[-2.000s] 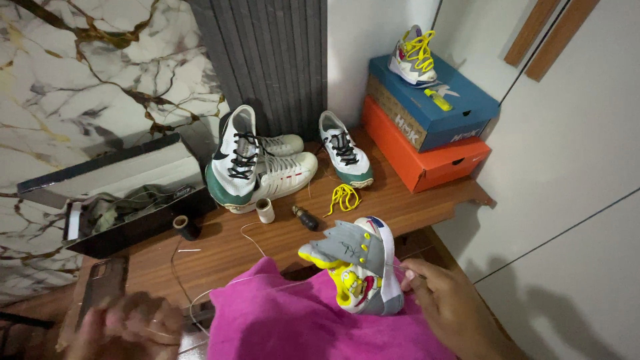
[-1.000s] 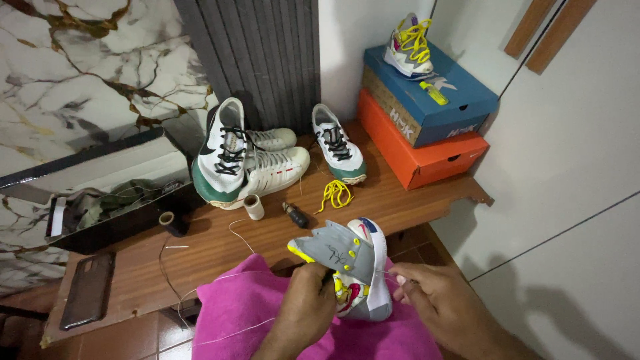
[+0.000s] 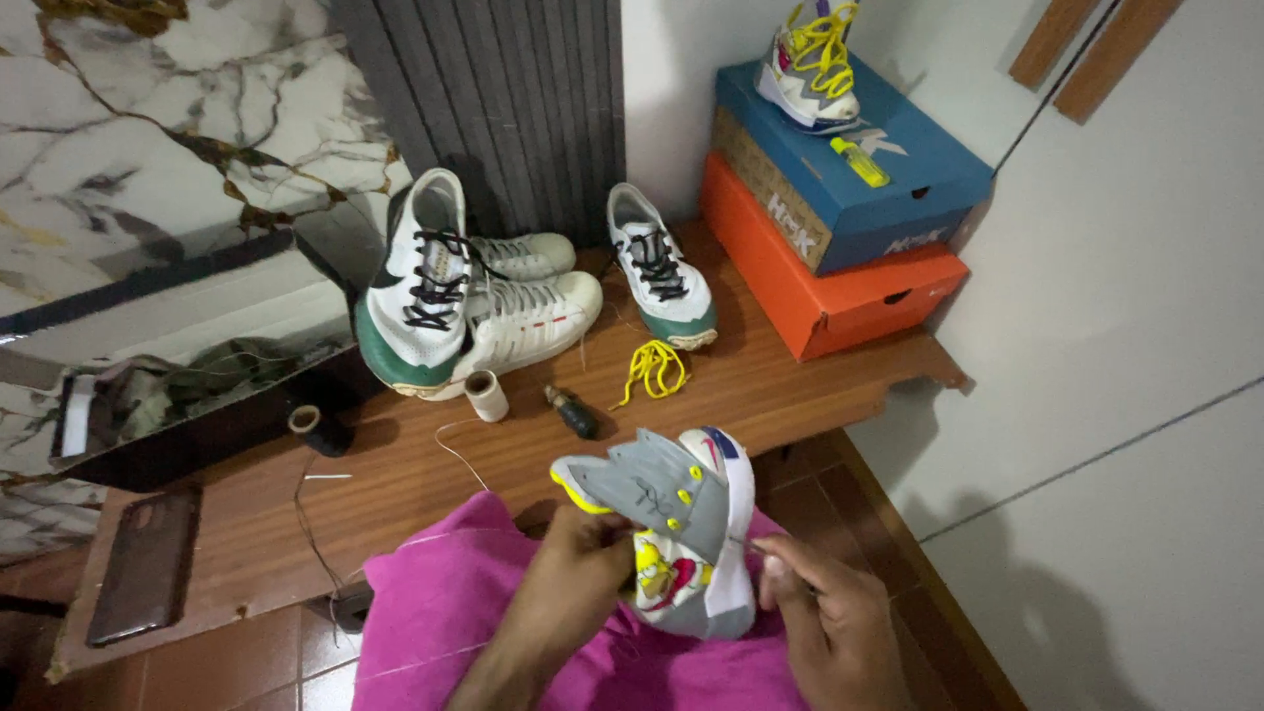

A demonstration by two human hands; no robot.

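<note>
A grey and white sneaker (image 3: 691,533) with yellow eyelets and a cartoon print lies on a pink cloth (image 3: 434,602) over the lap. My left hand (image 3: 583,563) holds the shoe at its opening, the fingertips hidden by the upper. My right hand (image 3: 825,602) pinches a thin, dark needle-like tool whose tip meets the white sole edge. A pale thread runs across the cloth. On the wooden bench stand a white thread spool (image 3: 486,396), a black thread spool (image 3: 320,432) and a dark-handled tool (image 3: 572,413), beside a yellow shoelace (image 3: 654,374).
White-and-green sneakers (image 3: 664,267) and white sneakers (image 3: 533,321) stand at the back of the bench (image 3: 395,513). An open black box (image 3: 207,395) and a phone case (image 3: 146,565) are left. Stacked shoeboxes (image 3: 839,296) at right bear a matching sneaker (image 3: 810,74) and a yellow tube (image 3: 860,163).
My left hand, at the lower left two seconds ago, has moved right and taken hold of the shoe. My right hand stays by the sole.
</note>
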